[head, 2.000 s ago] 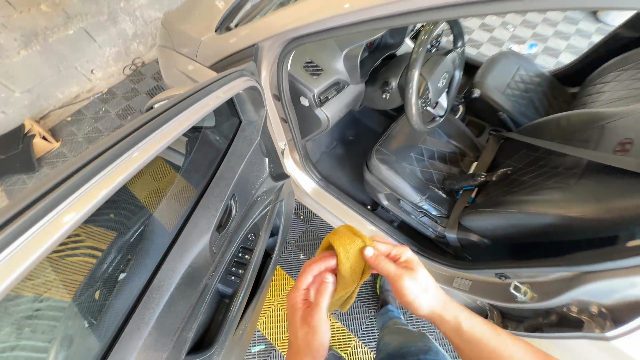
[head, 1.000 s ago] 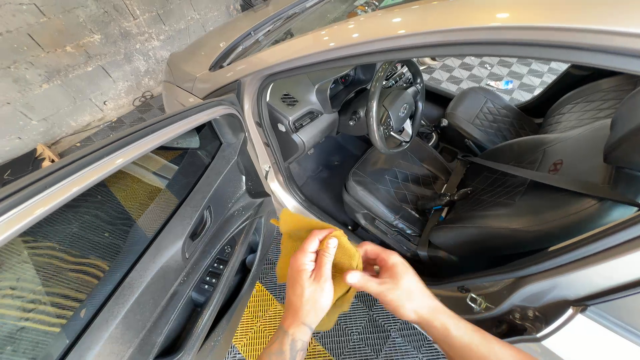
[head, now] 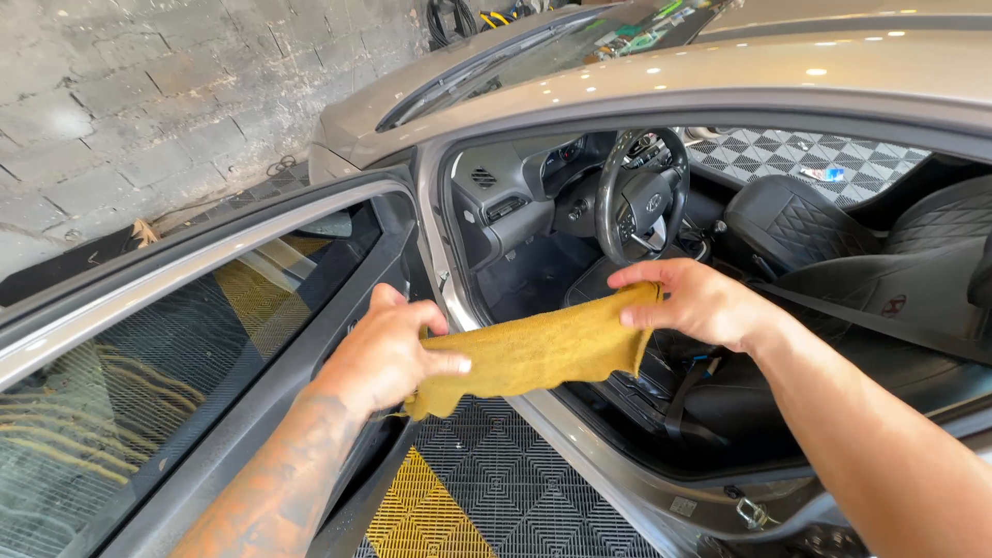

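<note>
A yellow cloth (head: 535, 353) is stretched between my two hands in the open front doorway of a car. My left hand (head: 387, 349) pinches its left end, beside the inner panel of the open door (head: 256, 418). At the other end, my right hand (head: 690, 302) grips the upper corner between thumb and fingers, in front of the black driver's seat (head: 744, 395). The cloth hangs in the air above the door sill (head: 573, 434), and its lower edge is uneven.
Behind the cloth are the steering wheel (head: 642, 198) and the dashboard (head: 504, 190). The metal door striker (head: 752, 513) juts from the body at lower right. Black and yellow floor tiles (head: 434, 511) lie below, and a block wall (head: 155, 101) stands at upper left.
My hands have moved apart, and the cloth, bunched between them earlier, is now spread out lengthwise. The view has shifted, showing more of the wall and roof.
</note>
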